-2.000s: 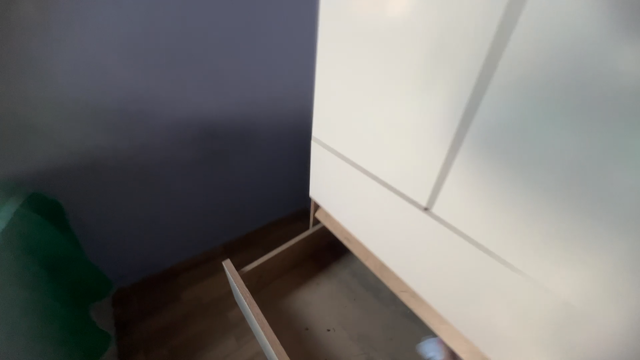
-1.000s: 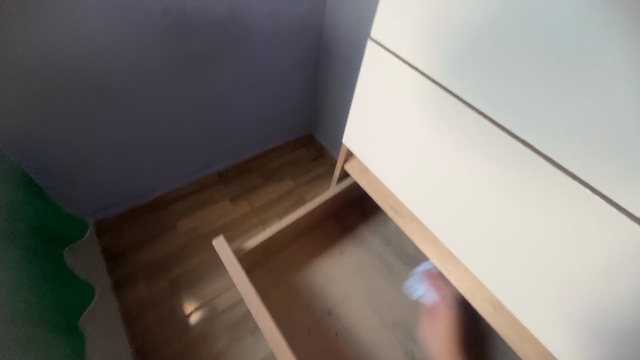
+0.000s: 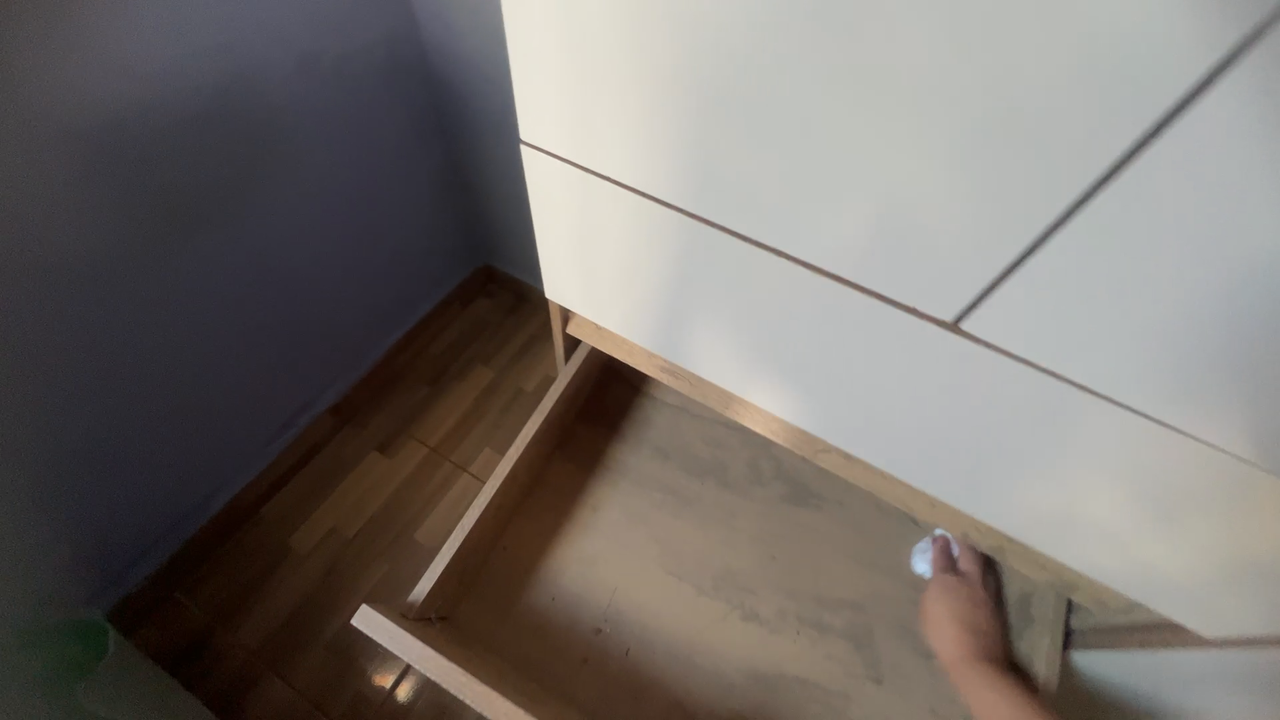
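An open, low drawer extends from a white wardrobe, with its bare bottom panel (image 3: 720, 560) exposed. My right hand (image 3: 962, 600) reaches into the drawer's right part from the lower right, its fingers closed on a crumpled white wipe or cloth (image 3: 934, 555). The wipe is close to the back of the opening, beneath the wooden edge of the wardrobe; whether it touches the panel I cannot tell. Darker, uneven streaks and a few small specks mark the panel. My left hand is out of view.
White wardrobe fronts (image 3: 800, 200) rise above the drawer. The drawer's front board (image 3: 440, 660) juts out at the lower left over the wood-patterned floor (image 3: 370, 500). A dark bluish wall (image 3: 250, 200) stands at the left. Something green (image 3: 75, 645) shows at the lower left edge.
Two seconds ago only the wipe showed at the bottom edge; now my right hand is seen with it inside the drawer. The view has shifted noticeably.
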